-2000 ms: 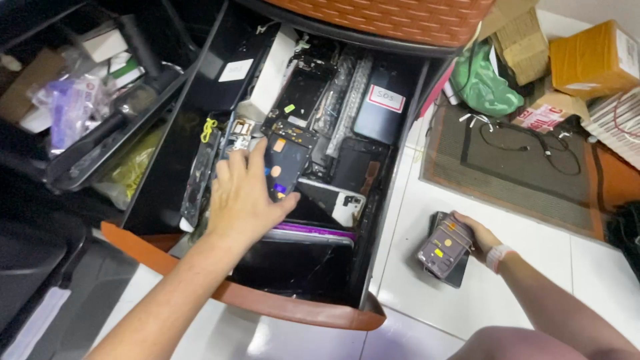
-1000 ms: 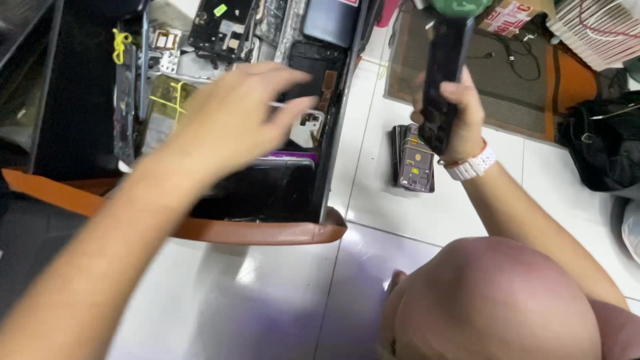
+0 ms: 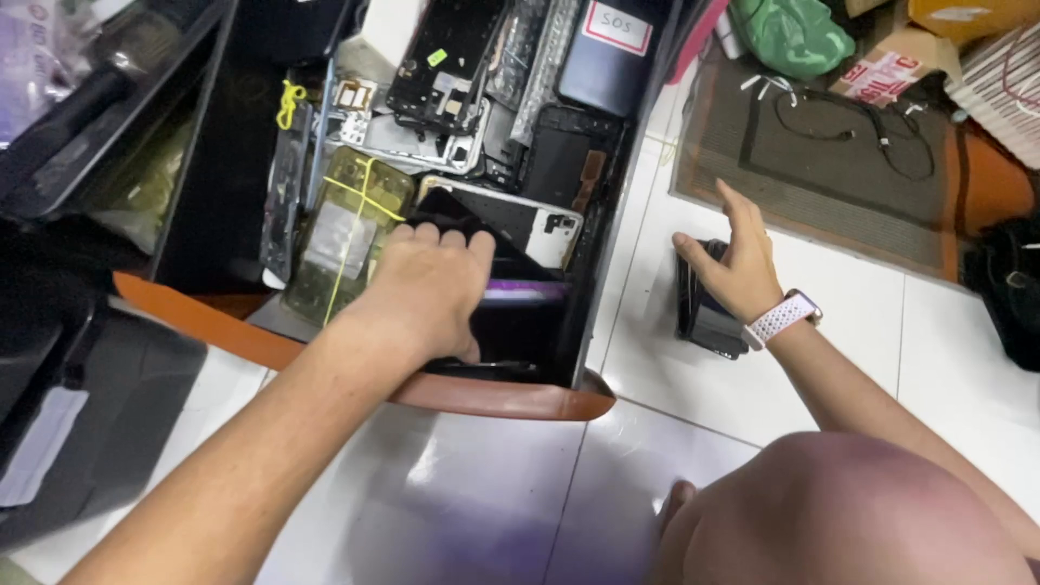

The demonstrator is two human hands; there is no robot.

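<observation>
A brown-fronted drawer (image 3: 504, 398) stands pulled out, full of phone parts. Inside its front end my left hand (image 3: 431, 284) is closed around the edge of a dark glossy panel (image 3: 520, 325), thumb at the drawer front. Left of that hand lies a yellowish clear phone case (image 3: 349, 236) tied with yellow cord. Behind it are a white-framed phone housing (image 3: 544, 231), a black phone frame (image 3: 447, 65) and a dark blue phone back (image 3: 613, 57) with a label. Over the floor tiles, my right hand (image 3: 735, 260) has its fingers spread just above a stack of dark phones (image 3: 707, 317).
A grey mat (image 3: 812, 154) with thin cables, a green plastic bag (image 3: 792, 36) and cardboard boxes (image 3: 886, 69) lie at the upper right. Another bin (image 3: 106, 106) with bags is at the left. My bent knee (image 3: 829, 504) rises at the lower right.
The dark phone in my right hand one second ago has left it, and that hand is lower, over the stack. My left hand has gone down onto the panel at the drawer's front.
</observation>
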